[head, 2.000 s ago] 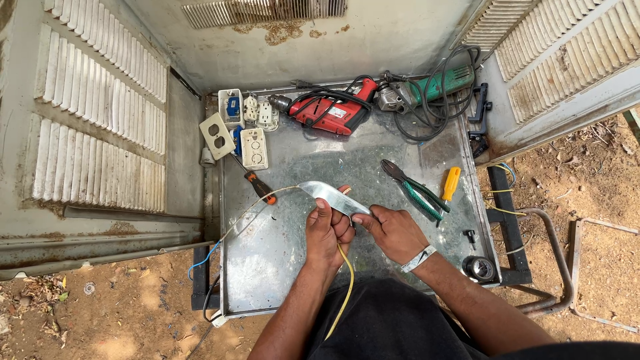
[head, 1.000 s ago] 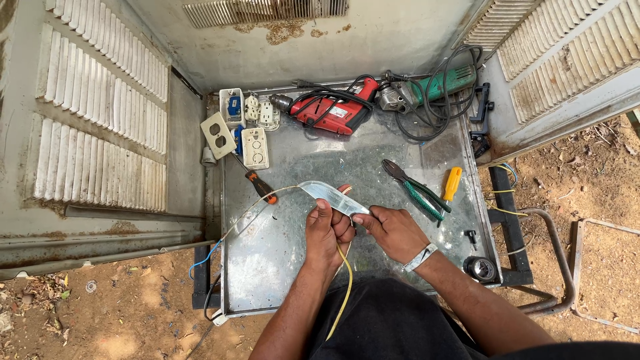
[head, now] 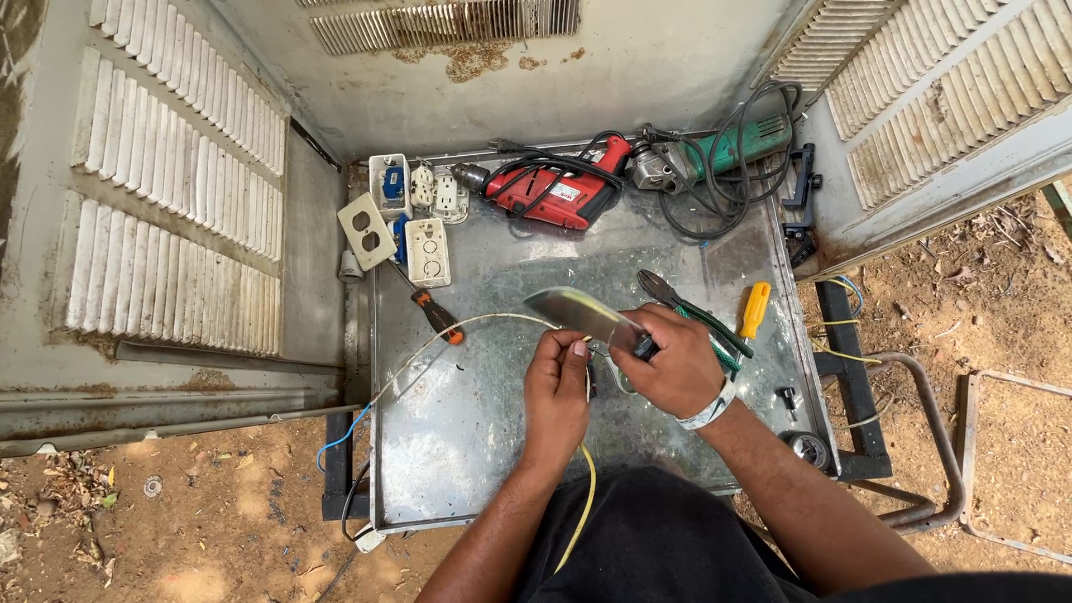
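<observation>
My left hand [head: 559,392] pinches a yellow electrical wire [head: 588,490] above the metal tray [head: 444,456]; the wire's lower end hangs toward my lap. A pale cable [head: 456,322] arcs left from the same fingers, with a blue wire [head: 343,434] at its far end. My right hand [head: 677,360] grips a knife by its dark handle, the broad, motion-blurred blade [head: 578,314] pointing left over the left fingertips. Below the hands lies a metal tool with a loop handle [head: 618,378], partly hidden. Green-handled pliers [head: 695,318] rest just beyond my right hand.
A red corded drill [head: 557,188] and green angle grinder [head: 729,155] lie at the back. Outlet boxes [head: 429,253] and a cover plate [head: 367,232] stand back left, near an orange-black screwdriver [head: 437,316]. At right are a yellow-handled tool [head: 755,310] and a tape roll [head: 808,450]. Louvered metal panels surround the tray.
The blade, previously spanning both hands, now tilts up from my right hand and is blurred. My right hand has shifted its grip on it. The left hand remains at the wire.
</observation>
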